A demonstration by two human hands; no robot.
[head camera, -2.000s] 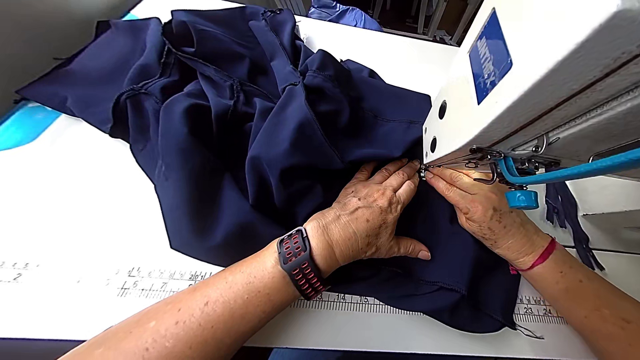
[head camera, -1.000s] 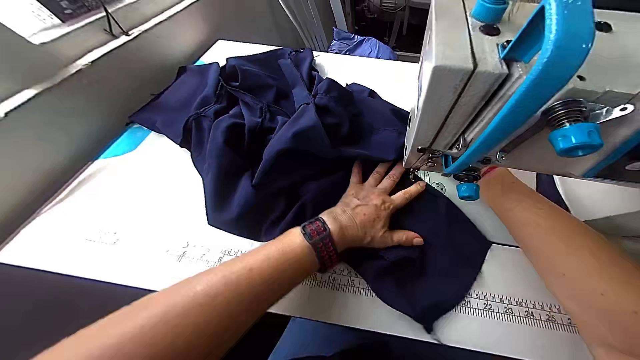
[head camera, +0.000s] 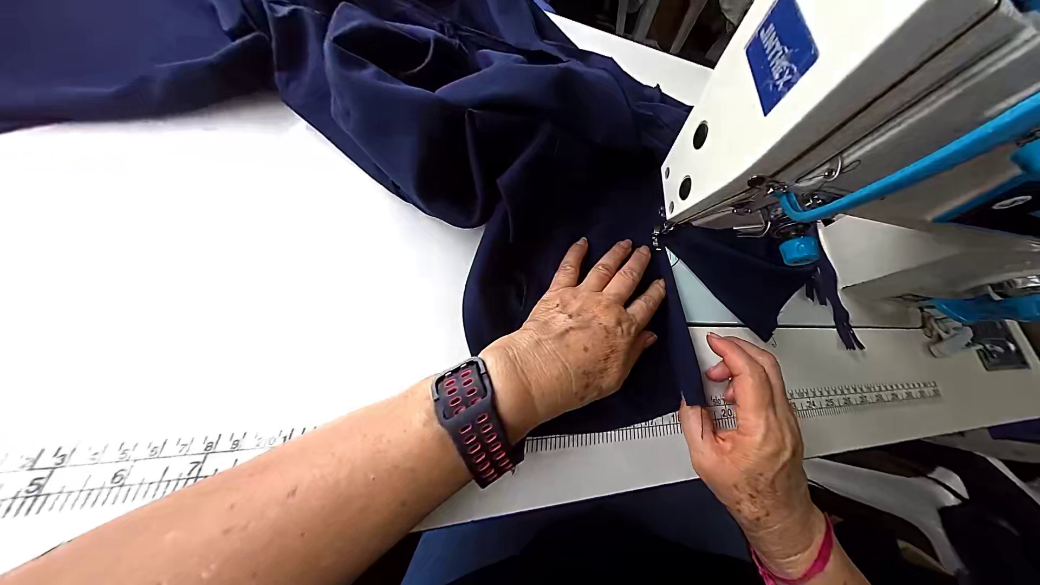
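Observation:
Navy blue fabric (head camera: pixel 569 146) lies bunched over the white table and runs under the presser foot (head camera: pixel 658 236) of a sewing machine (head camera: pixel 780 106). My left hand (head camera: pixel 589 333) rests flat on the fabric just in front of the foot, fingers spread, a dark watch strap on the wrist. My right hand (head camera: pixel 751 414) is at the fabric's right edge near the table front; its thumb is at the lower corner and its index finger is bent above. Whether it pinches the cloth is unclear. A pointed fabric flap (head camera: pixel 731 276) lies right of the foot.
A printed measuring scale (head camera: pixel 601 439) runs along the table's front edge. A blue thread guard (head camera: pixel 918 162) and a blue knob (head camera: pixel 799 250) are on the machine. Narrow dark fabric strips (head camera: pixel 837 301) hang to the right of the foot.
My right hand, behind the machine head a second ago, is now at the fabric's front right corner. A pointed flap now shows right of the foot. The view has shifted closer.

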